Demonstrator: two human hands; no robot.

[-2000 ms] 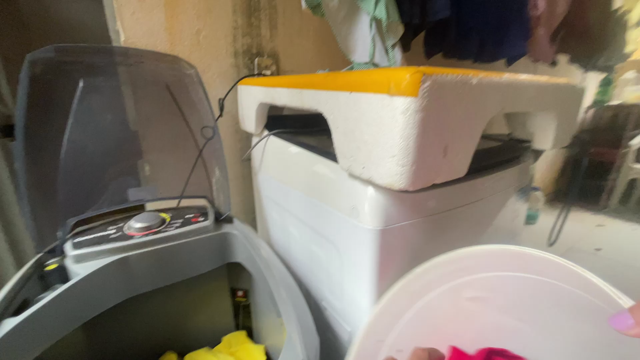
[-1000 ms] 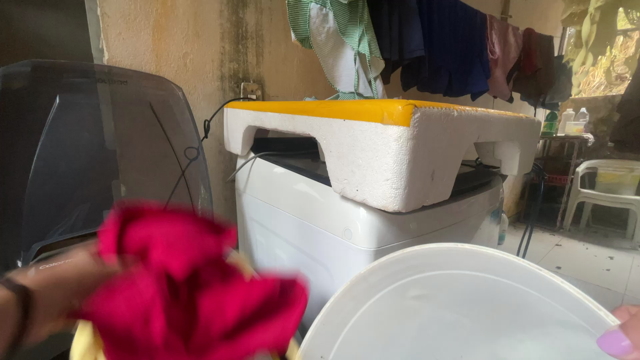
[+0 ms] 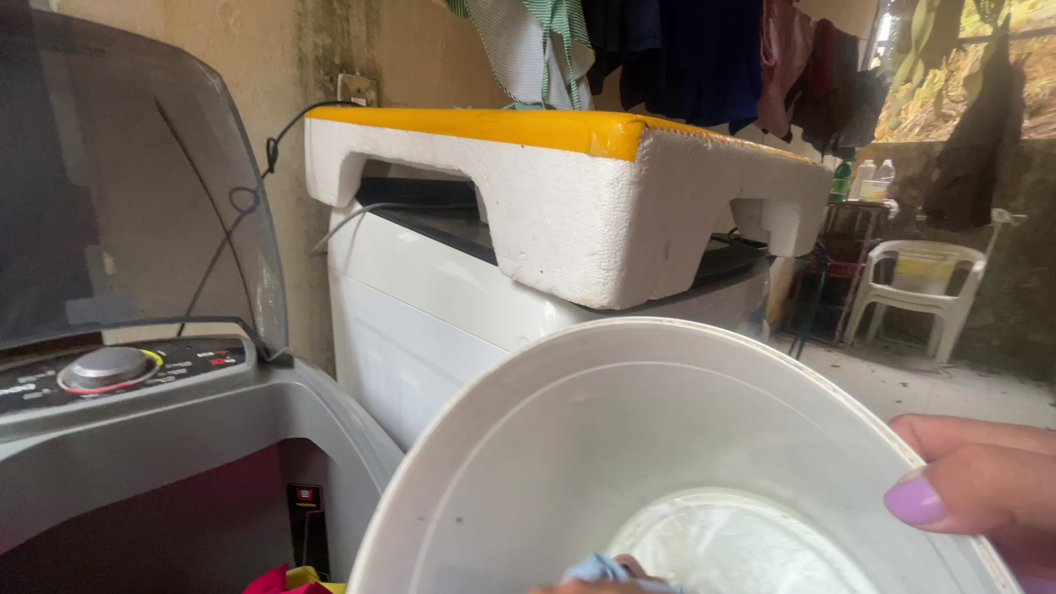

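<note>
My right hand [image 3: 973, 487] grips the rim of a white plastic bucket [image 3: 660, 412], tilted so its inside shows. At the bottom edge of the view, part of my left hand [image 3: 590, 587] is inside the bucket, at a light blue cloth [image 3: 598, 569]; most of this hand is cut off, and its grip is unclear. Left of the bucket stands a grey washing machine [image 3: 330, 396] with its dark see-through lid [image 3: 140, 181] raised. Red cloth [image 3: 289, 582] and yellow cloth [image 3: 307, 573] lie low in its tub.
Behind the bucket, a white washing machine [image 3: 412, 330] carries a styrofoam piece [image 3: 569, 214] with a yellow top. Clothes [image 3: 693, 58] hang above. A white plastic chair [image 3: 924, 289] and a small table with bottles [image 3: 870, 177] stand at the back right. A cord [image 3: 210, 272] runs near the lid.
A second ago my left hand held the red cloth up outside the bucket; now that hand is inside the bucket, and red cloth shows in the tub. My right hand still grips the rim.
</note>
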